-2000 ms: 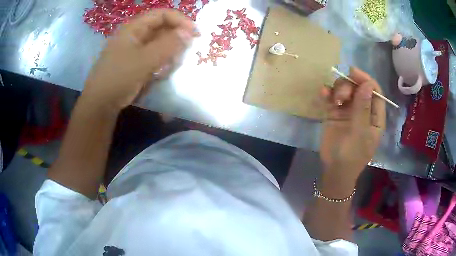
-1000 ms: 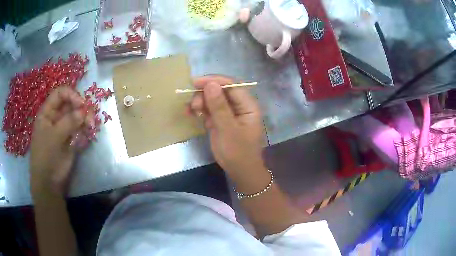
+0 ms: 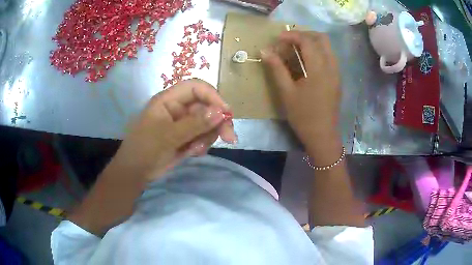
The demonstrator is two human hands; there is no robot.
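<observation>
My left hand (image 3: 181,124) pinches a small glossy red part (image 3: 226,116) between its fingertips, near the board's front left corner. My right hand (image 3: 305,83) is over the tan board (image 3: 248,98) with a thin pale swab stick (image 3: 299,61) between its fingers; the swab's tip is hard to see. Its thumb and index fingertips are at the end of a short applicator stick (image 3: 253,60). The stick's other end is at the white glue blob (image 3: 239,56). Whether the fingertips grip this stick is unclear.
A large red-part pile (image 3: 103,36) lies left of a smaller loose group (image 3: 186,54). A tiny gold bit (image 3: 237,39) is on the board. A box edge and a bag with yellow contents (image 3: 344,8) are behind. A pink mug (image 3: 396,41) and red carton (image 3: 419,88) stand right.
My left hand has moved from the small red group towards me, with a red part now visible in its fingertips. My right hand has moved over the board to the applicator stick. The view has shifted.
</observation>
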